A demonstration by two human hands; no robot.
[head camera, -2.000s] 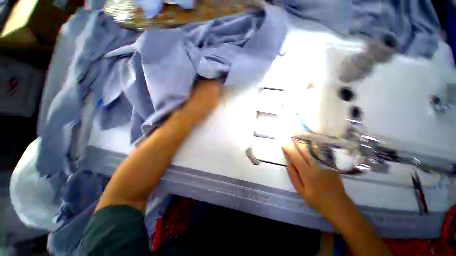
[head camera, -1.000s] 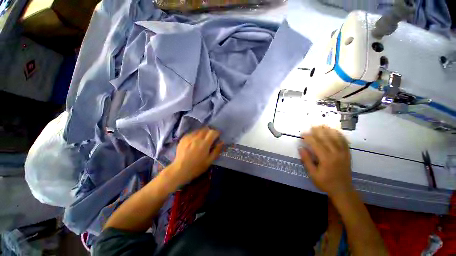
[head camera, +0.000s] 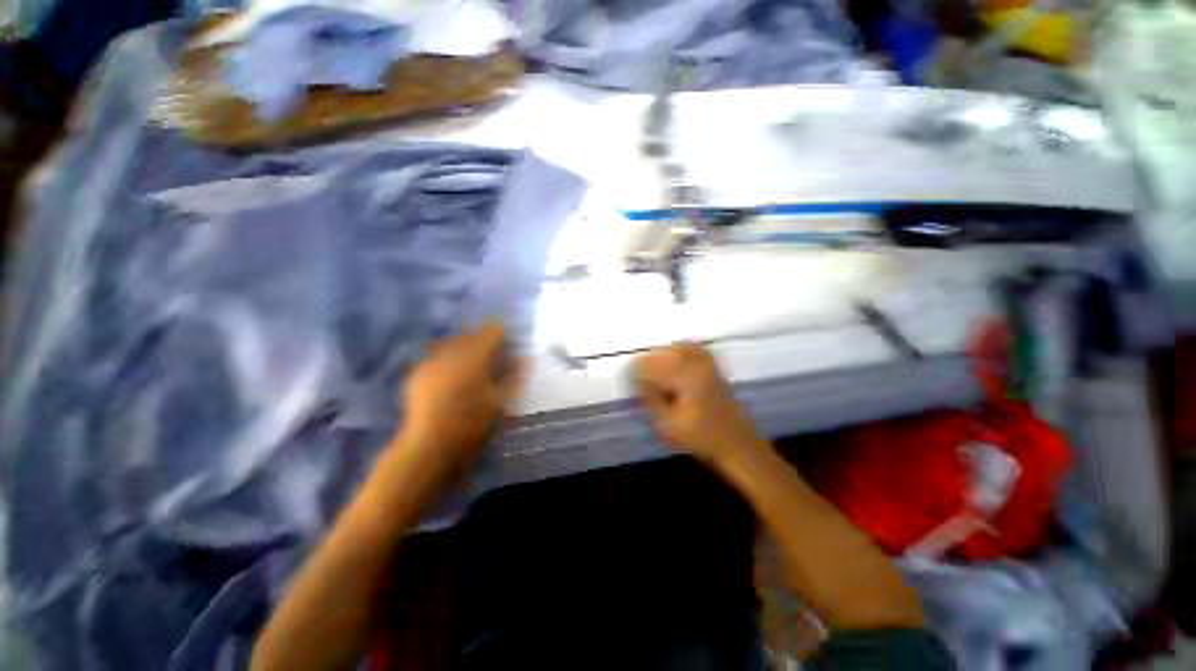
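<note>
The picture is blurred. A large blue-grey cloth (head camera: 262, 288) lies heaped over the left of the table. My left hand (head camera: 459, 380) is on the cloth's right edge near the table front; blur hides whether its fingers grip it. My right hand (head camera: 682, 391) is at the table's front edge, fingers curled, and I cannot tell if it holds anything. The white sewing machine head (head camera: 839, 151) with a blue stripe stands behind my right hand, its needle area (head camera: 676, 256) just right of the cloth.
Dark red snips (head camera: 892, 328) lie right of the needle area. A red bag (head camera: 951, 479) with a white tie is below the right edge. A brown board with pale cloth (head camera: 354, 98) lies at the back left. More blue-grey cloth (head camera: 695, 39) lies behind the machine.
The camera view has turned to the right, showing more of the machine and the red bag. My right hand has closed from spread fingers. My left hand stays at the cloth's edge.
</note>
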